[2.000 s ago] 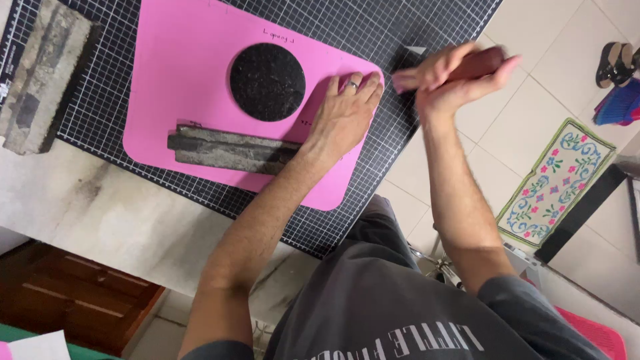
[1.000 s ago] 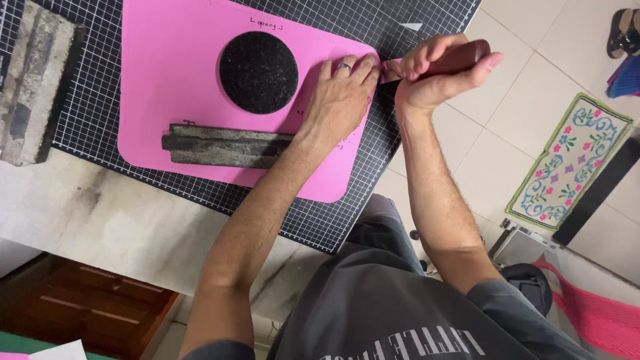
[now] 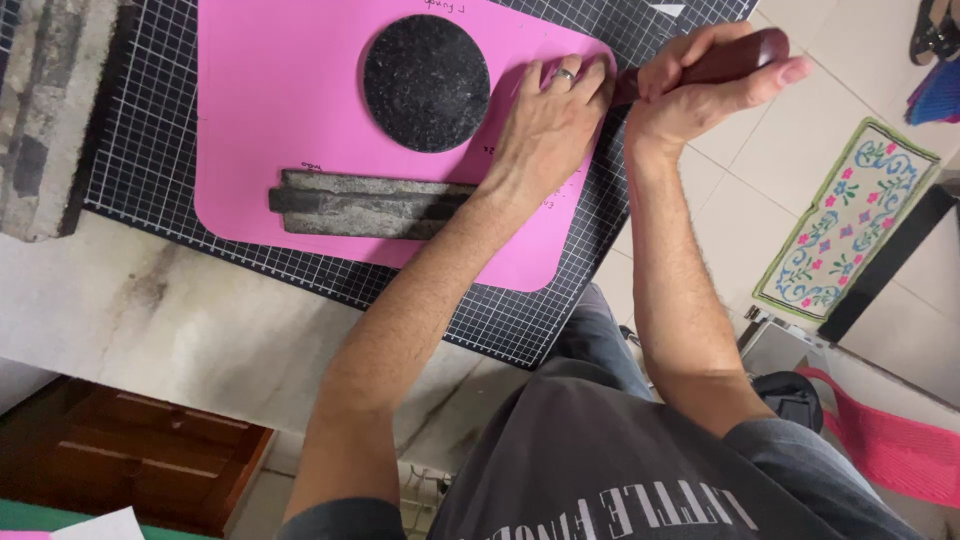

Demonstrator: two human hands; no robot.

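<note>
My left hand, with a ring on one finger, presses down on a pink rounded template sheet near its right edge. My right hand grips a tool by its dark reddish-brown handle; the tool's lower end meets the edge of the pink sheet beside my left fingertips, and its working tip cannot be made out. On the sheet lie a round black speckled stone disc and a grey stone-like bar, partly behind my left forearm. Handwriting marks the sheet. Beneath it is a black gridded cutting mat.
A larger grey stone-like bar lies at the left on the mat. The mat rests on a marble countertop. A small white scrap is near the mat's top edge. Below the counter is a wooden drawer unit; a floral floor mat lies right.
Both hands stay near the sheet's right edge, my left pressing and my right still holding the handle. The view has shifted somewhat. The disc and bar keep their places on the sheet.
</note>
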